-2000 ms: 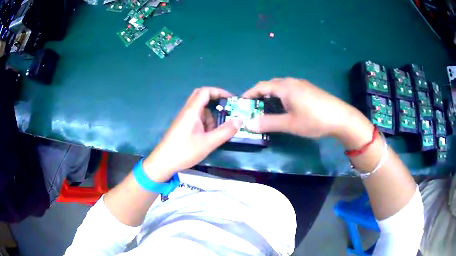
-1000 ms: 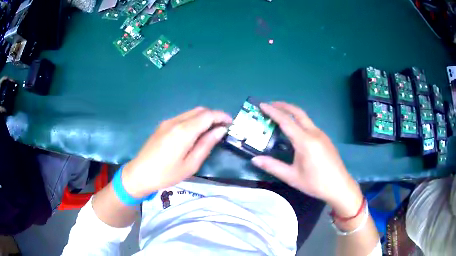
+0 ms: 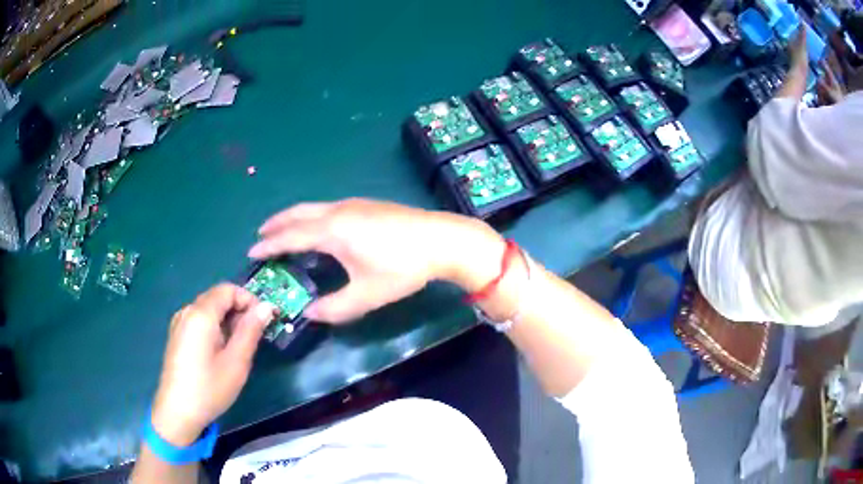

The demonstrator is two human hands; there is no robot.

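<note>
A black housing point(image 3: 299, 333) with a green circuit board point(image 3: 282, 289) facing up is held between my two hands near the mat's front edge. My left hand point(image 3: 210, 352) pinches at the board's lower left corner with thumb and forefinger; what the fingertips hold there is too small to tell. A small white spot shows beside them. My right hand point(image 3: 364, 257) grips the housing from the right, fingers over the far side and thumb at the near side. My right palm hides the housing's right part.
Finished units point(image 3: 485, 177) stand in rows at centre right. A pile of boards with grey pads point(image 3: 104, 146) lies at far left, a loose board point(image 3: 119, 269) nearer. Black pliers point(image 3: 255, 28) lie at the back. A red speck point(image 3: 251, 170) is on the mat. A person point(image 3: 814, 180) sits at right.
The view has swung right, bringing the unit rows nearer the centre and a seated person into view. The held unit has turned, and my left fingers are now at its corner.
</note>
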